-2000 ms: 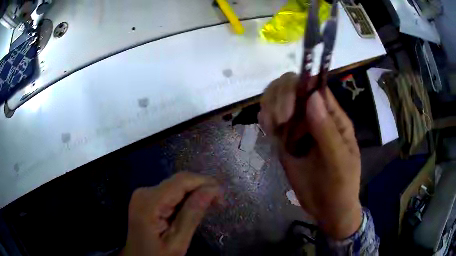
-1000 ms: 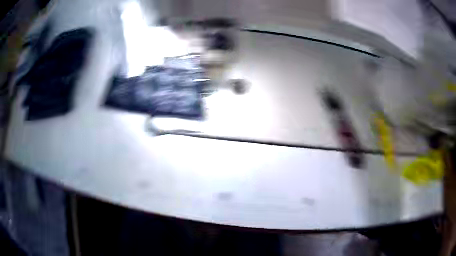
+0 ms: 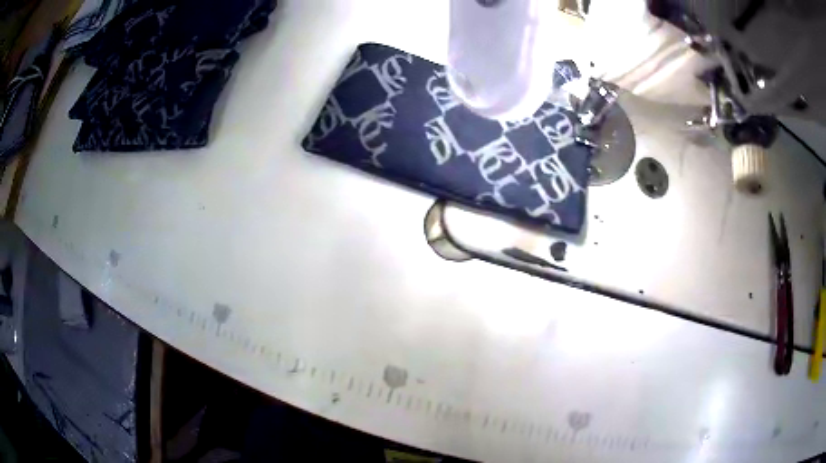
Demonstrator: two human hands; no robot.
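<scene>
A navy patterned fabric piece lies flat on the machine bed, its right end at the presser foot beside the round plate. The white lamp bar hangs over its upper part and hides some of it. A dark stack of cut pieces lies at the upper left. Thread snips with dark red handles lie at the right, blades pointing up. Neither of my hands is in the picture.
A yellow tool is cut off at the right edge. A white ribbed knob sits at upper right. The white table has a printed ruler along its curved front edge. Grey wrapped material is below at left.
The view has swung left from the lap and table edge to the needle area. Both hands have left the picture. The snips, earlier in my right hand, now lie on the table.
</scene>
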